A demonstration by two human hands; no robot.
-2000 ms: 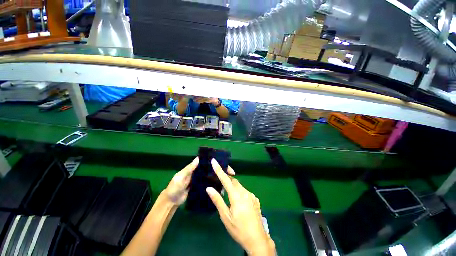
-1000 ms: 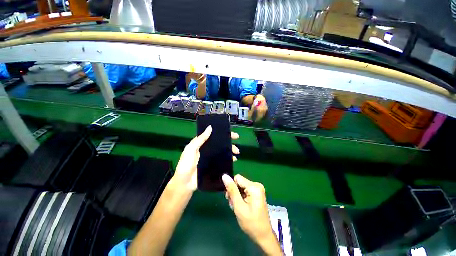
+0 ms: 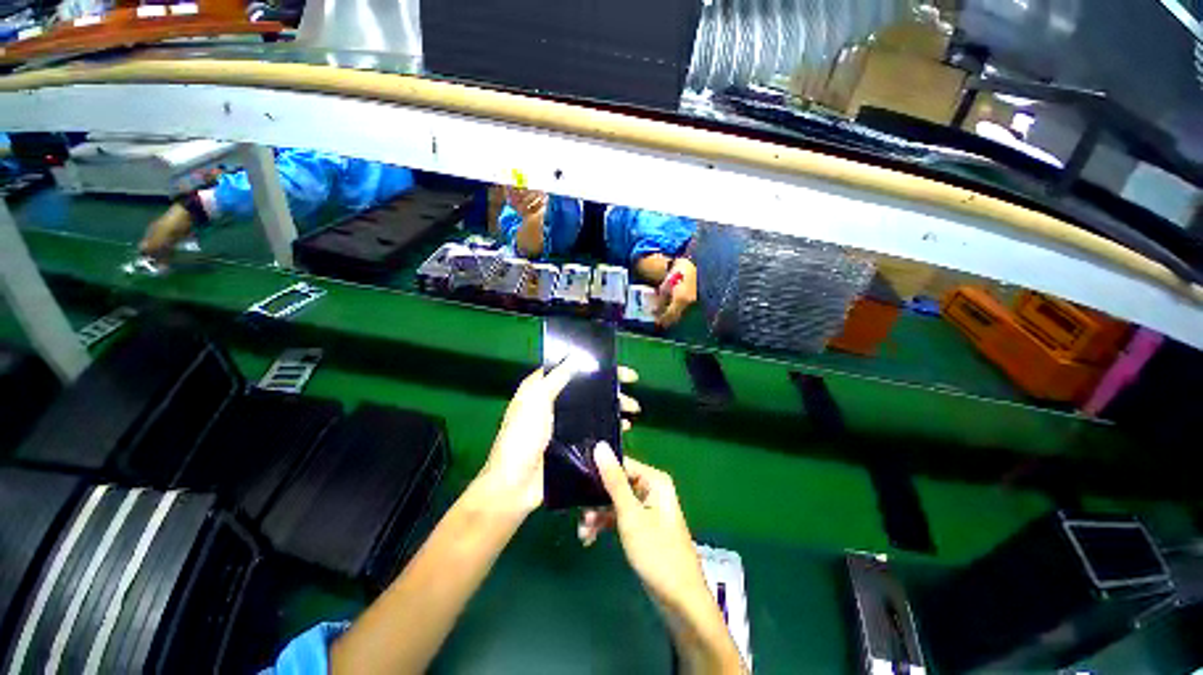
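A flat glossy black smartphone or screen assembly [image 3: 581, 419] is held upright in front of me, with a bright lamp reflection near its top. My left hand [image 3: 530, 429] grips it along the left edge, thumb on the front, fingertips showing past the right edge. My right hand [image 3: 640, 508] holds its lower right corner, thumb on the front and fingers partly hidden behind it. A silver holding fixture [image 3: 724, 593] lies on the bench just right of my right wrist. Another fixture with a dark slot [image 3: 884, 617] lies further right.
Black trays [image 3: 356, 488] are stacked at left, some striped [image 3: 99, 580]. A black open-top box [image 3: 1119, 554] stands at right. Phones [image 3: 900, 508] and openwork frames [image 3: 288, 302] lie on the green belt. Opposite workers' hands [image 3: 676, 293] are near a row of fixtures [image 3: 574, 284].
Since a second ago the phone has shifted slightly right and now reflects a lamp. Both hands still hold it. Another worker's arm has appeared at far left.
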